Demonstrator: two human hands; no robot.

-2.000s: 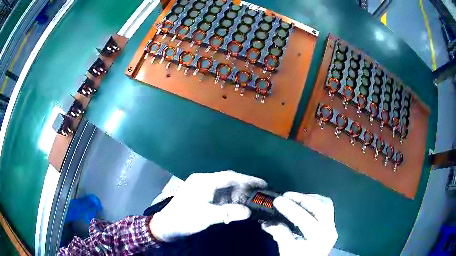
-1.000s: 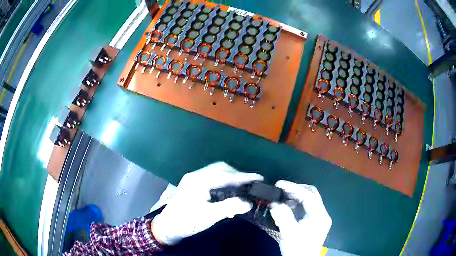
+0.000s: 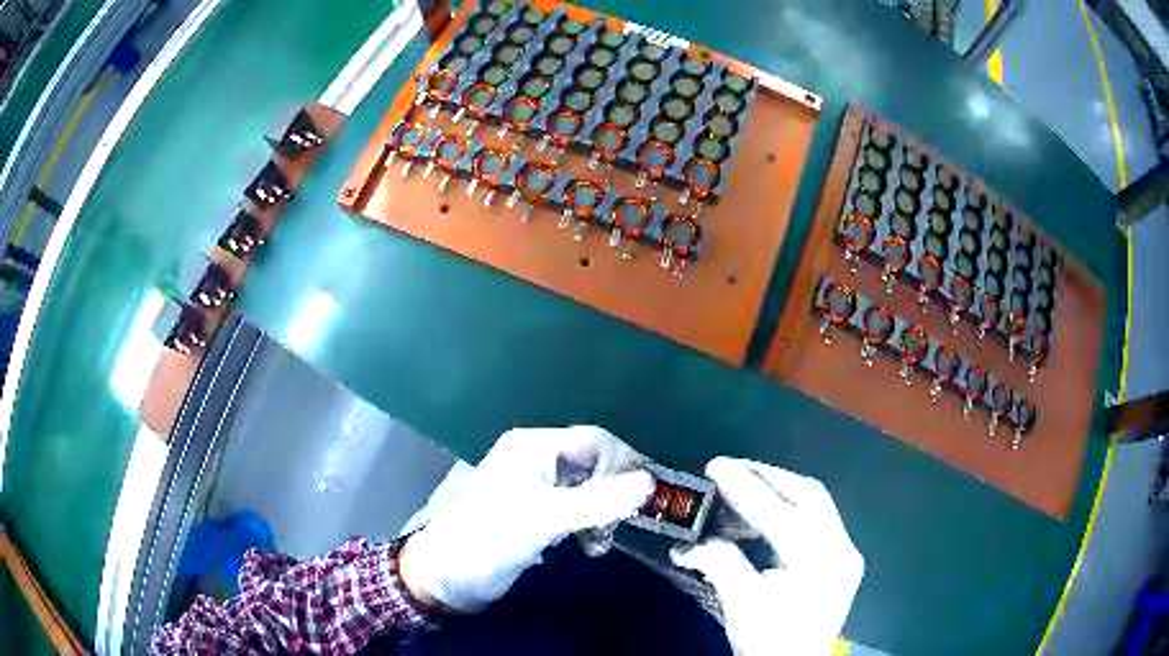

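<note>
My left hand (image 3: 532, 506) and my right hand (image 3: 788, 551), both in white gloves, meet at the lower middle of the view. Between them they hold an assembled inductor (image 3: 679, 504), a boxy grey core with ribbed copper winding showing in its side window. The window side faces up toward me. My left thumb lies over its left end and my right fingers grip its right end. Its underside and leads are hidden by the gloves.
The left parts tray (image 3: 513, 244) and the right parts tray (image 3: 885, 397) hold rows of dark cores and copper coils. A narrow carrier strip (image 3: 167, 385) at the left bears several dark blocks. A blue item (image 3: 228, 545) is at lower left.
The held block has turned: a second ago a plain dark face showed, now the copper window faces up. My left thumb has moved onto it. The whole view has shifted slightly.
</note>
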